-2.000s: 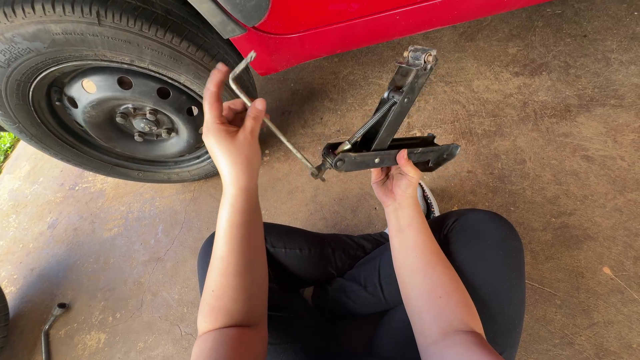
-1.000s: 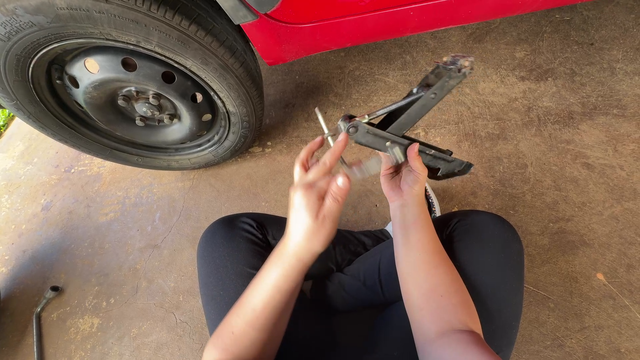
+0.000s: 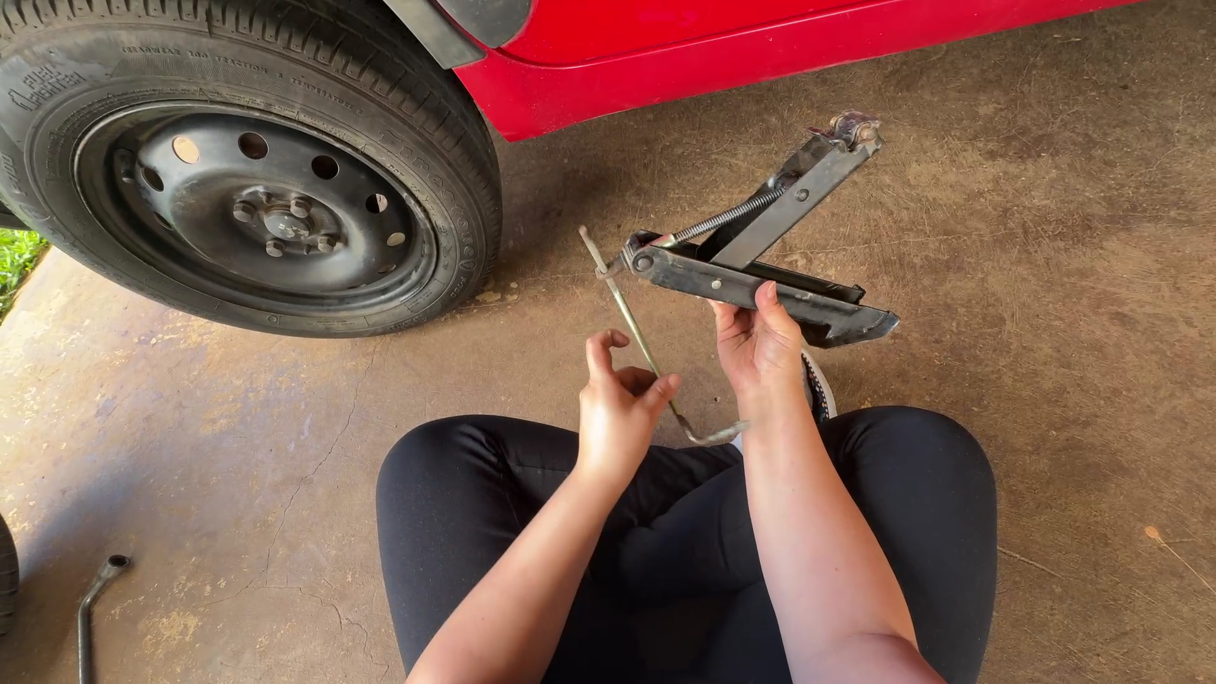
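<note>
A black scissor jack (image 3: 760,256), partly raised, is held above my lap, its saddle pointing to the upper right. My right hand (image 3: 760,347) grips its base from below, the thumb on the near side. A thin metal crank rod (image 3: 635,328) with a bent lower end passes through the eye at the left end of the jack's screw. My left hand (image 3: 622,394) is at the lower part of that rod, thumb and fingers around it; how firmly they touch it is hard to tell.
A car wheel with a black steel rim (image 3: 285,223) stands at the upper left, beside the red car body (image 3: 665,57). On the concrete floor at the lower left lies a lug wrench (image 3: 87,617). A dark tyre edge (image 3: 8,575) shows at the left border. My crossed legs (image 3: 456,532) are below.
The crank rod has turned about the screw's end; two seconds ago its bent end pointed up, and it now hangs down. My left hand has moved down with it. The jack has tilted.
</note>
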